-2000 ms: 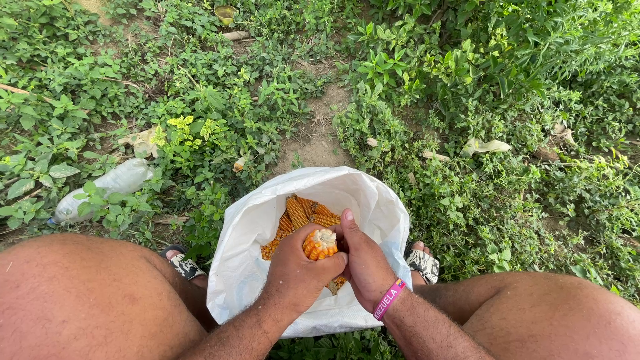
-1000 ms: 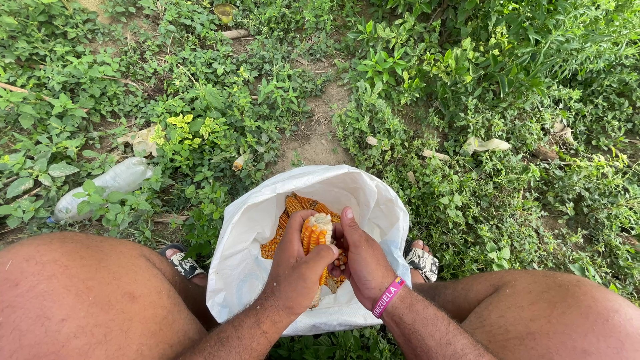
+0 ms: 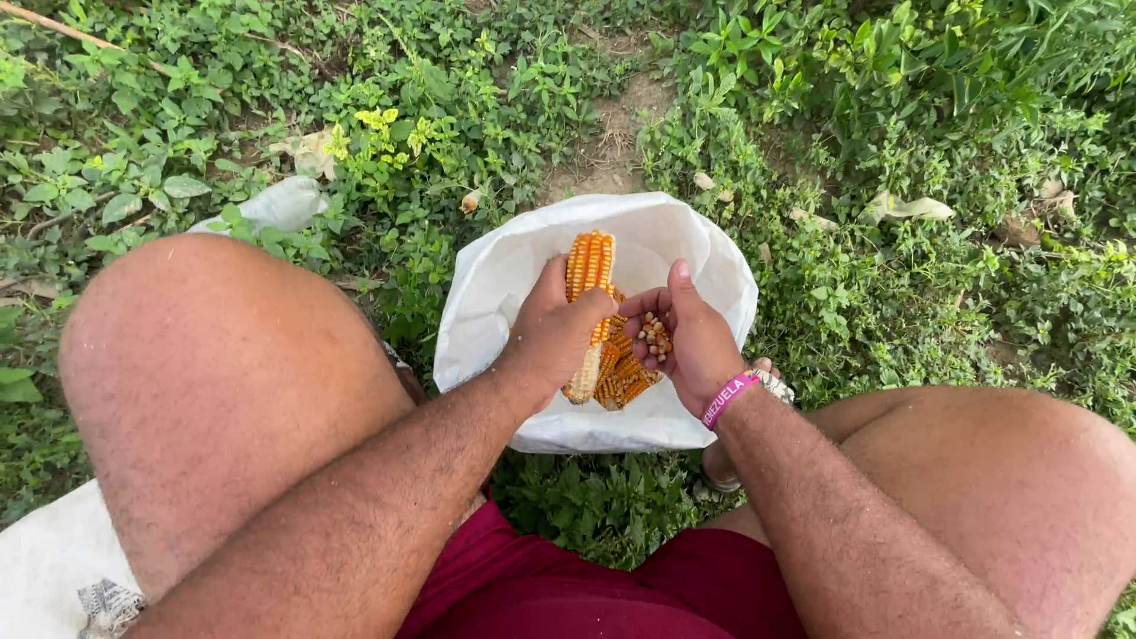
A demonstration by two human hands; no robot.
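Note:
Over the mouth of a white sack (image 3: 479,275), my left hand (image 3: 559,324) grips a partly shelled ear of orange corn (image 3: 589,266). The ear's upper part bears kernels, while pale cob shows at its lower end. Just to the right, my right hand (image 3: 688,333) is cupped, palm turned up, with loose corn kernels (image 3: 655,336) in it; a pink wristband (image 3: 729,399) is on that wrist. More ears of corn (image 3: 626,377) lie inside the sack, partly hidden behind the held ear and my left hand.
My bare knees flank the sack. A clear plastic bottle (image 3: 282,206) lies in the weeds beyond my left knee. Dry husks (image 3: 910,209) are scattered on the leafy ground at the right. Whitish sacking (image 3: 62,564) lies at the lower left, and a stick (image 3: 67,28) at the upper left.
The ear in my left hand now stands more upright with more of it showing. My right hand has turned up, kernels visible in its palm. The view has tilted down towards my lap.

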